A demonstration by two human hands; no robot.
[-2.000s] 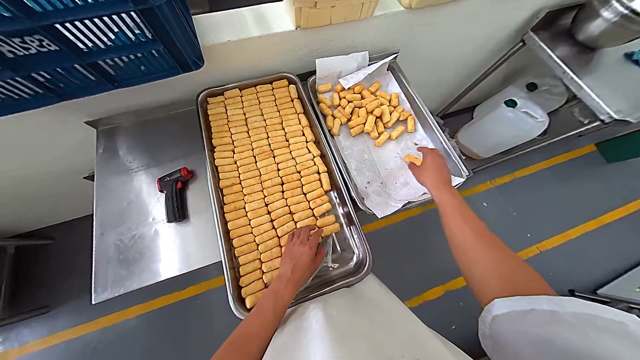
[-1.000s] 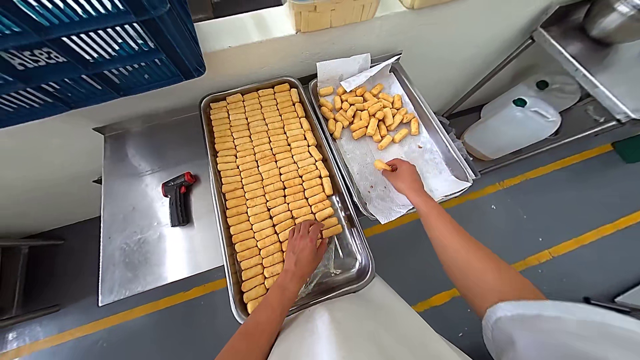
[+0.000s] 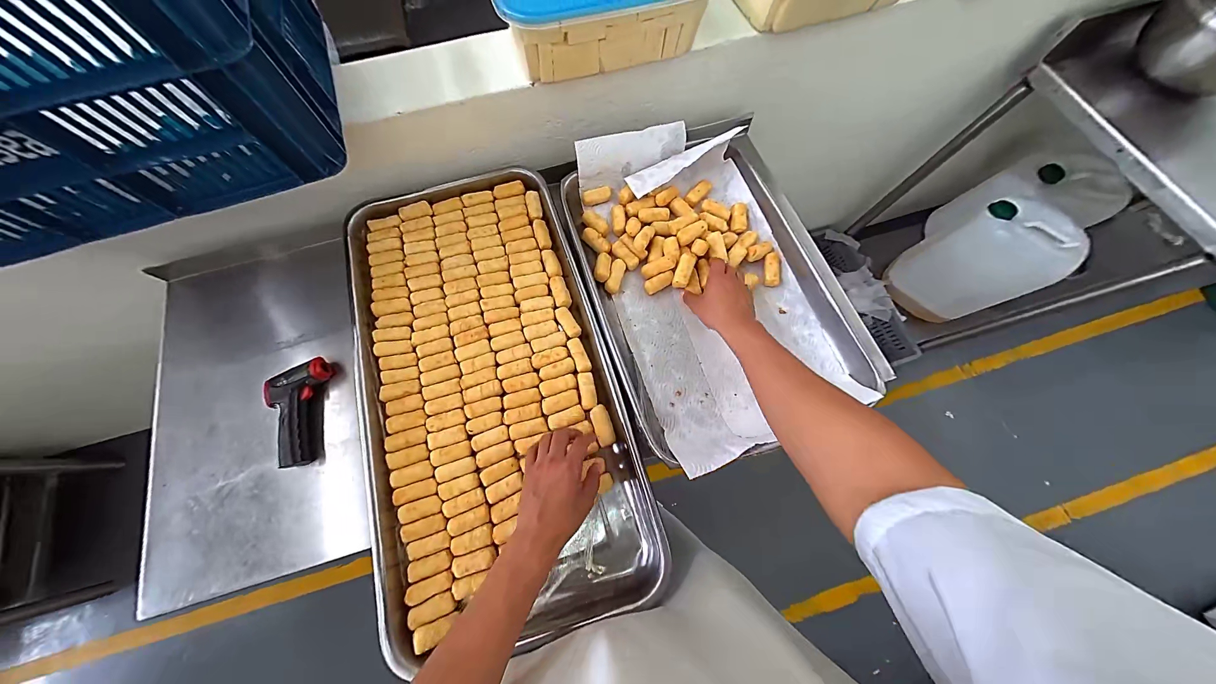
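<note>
My left hand (image 3: 560, 484) rests over the lower right part of the rows of golden food sticks (image 3: 456, 313), its fingertips touching sticks there; whether it grips one is hidden. These sticks lie side by side in a deep metal tray (image 3: 617, 589). My right hand (image 3: 724, 299) is at the near edge of a loose pile of the same sticks (image 3: 655, 228), with fingers on or around one, partly covered by the hand. The pile lies on white paper towels (image 3: 703, 399) in a second metal tray (image 3: 807, 228).
A black and red pistol-shaped thermometer (image 3: 299, 408) lies on the steel table (image 3: 228, 513) at left. Blue plastic crates (image 3: 285, 104) stand at upper left. A blue-lidded tub (image 3: 608, 43) sits on the ledge. White jugs (image 3: 993, 252) are on the shelf at right.
My right hand, which held a stick over the paper below the pile one second ago, has moved up to the pile. The left hand stays over the lower right of the rows.
</note>
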